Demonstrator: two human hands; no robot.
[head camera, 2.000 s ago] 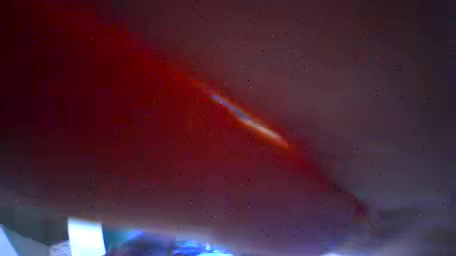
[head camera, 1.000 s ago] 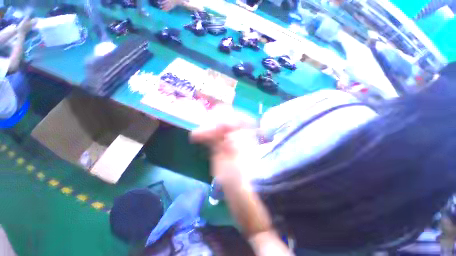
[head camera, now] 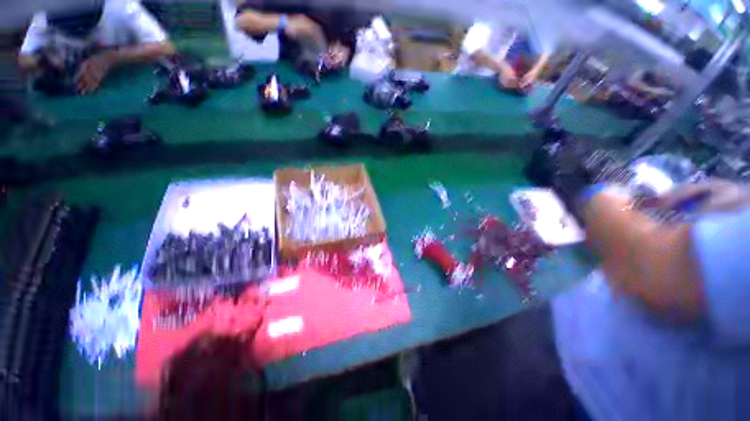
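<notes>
The red-pink mat (head camera: 337, 306) lies on the green bench. A white box (head camera: 215, 205) holding a heap of small black parts (head camera: 212, 255) stands at its back left. A small brown box (head camera: 377, 212) of thin white pieces (head camera: 325, 210) stands beside it. Loose red wires (head camera: 349, 265) lie on the mat in front. A blurred dark-red shape (head camera: 215, 374) covers the mat's front edge; it may be a hand of mine, but I cannot tell which one or what it holds. No other hand is clearly mine.
Black slotted racks (head camera: 37, 279) and a pile of white strips (head camera: 107, 314) lie left of the mat. Bundled red wires (head camera: 444, 261) lie right of it. Another person's blue-sleeved arm (head camera: 650, 259) reaches in at the right. Other workers' hands and black assemblies (head camera: 275, 94) are across the bench.
The view has swung from the floor carton and a person close by to the mat and bench, now nearer. The blurred hand and forearm seen mid-frame earlier no longer show there.
</notes>
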